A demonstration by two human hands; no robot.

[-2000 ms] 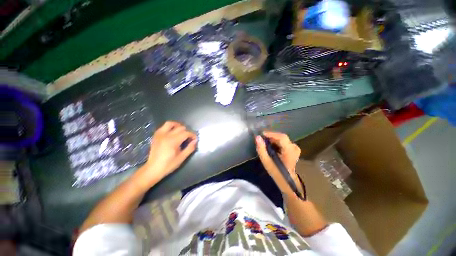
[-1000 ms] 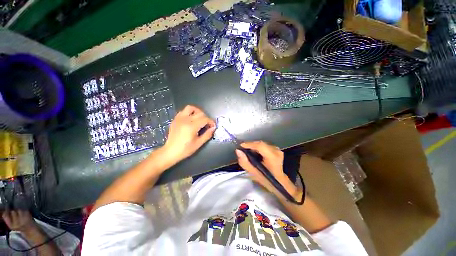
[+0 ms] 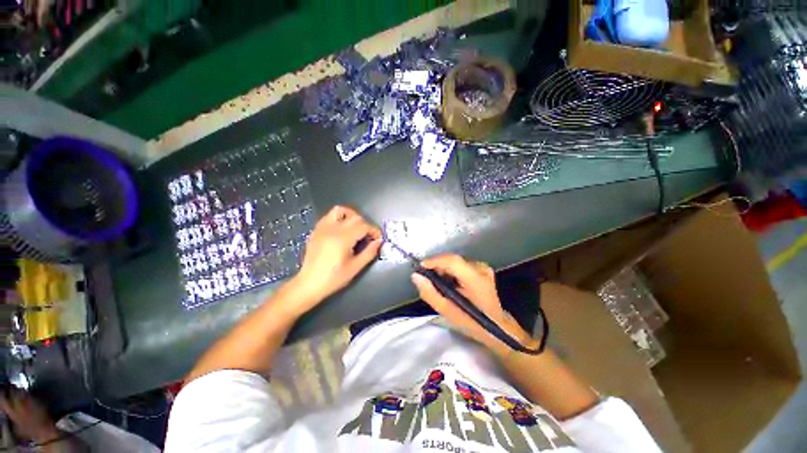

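Note:
My left hand [image 3: 339, 248] rests on the bench mat with its fingertips at a small white board [image 3: 395, 237]; whether it pinches the board or something dark beside it is hard to tell. My right hand [image 3: 462, 287] holds a black soldering iron [image 3: 478, 313] like a pen, its thin tip pointing up-left at the board. The iron's cord loops at the wrist. A clear tray [image 3: 288, 190] lies left, its left pockets partly filled with white and reddish parts. A heap of grey and white flat parts [image 3: 389, 111] lies beyond my hands.
A brown tape roll [image 3: 453, 99] stands beside the heap. Thin strands lie on a dark plate [image 3: 575, 177]. A wire fan guard [image 3: 588, 95], small box [image 3: 611, 58] and red light are back right. A purple-rimmed fan [image 3: 131, 190] is left. An open carton [image 3: 752, 318] is at right. Another person's hand [image 3: 26, 414] shows lower left.
Two seconds ago the iron was farther right of my left hand; its tip is now at the board. Since one second ago, the hands hold nearly the same pose while the view has shifted slightly.

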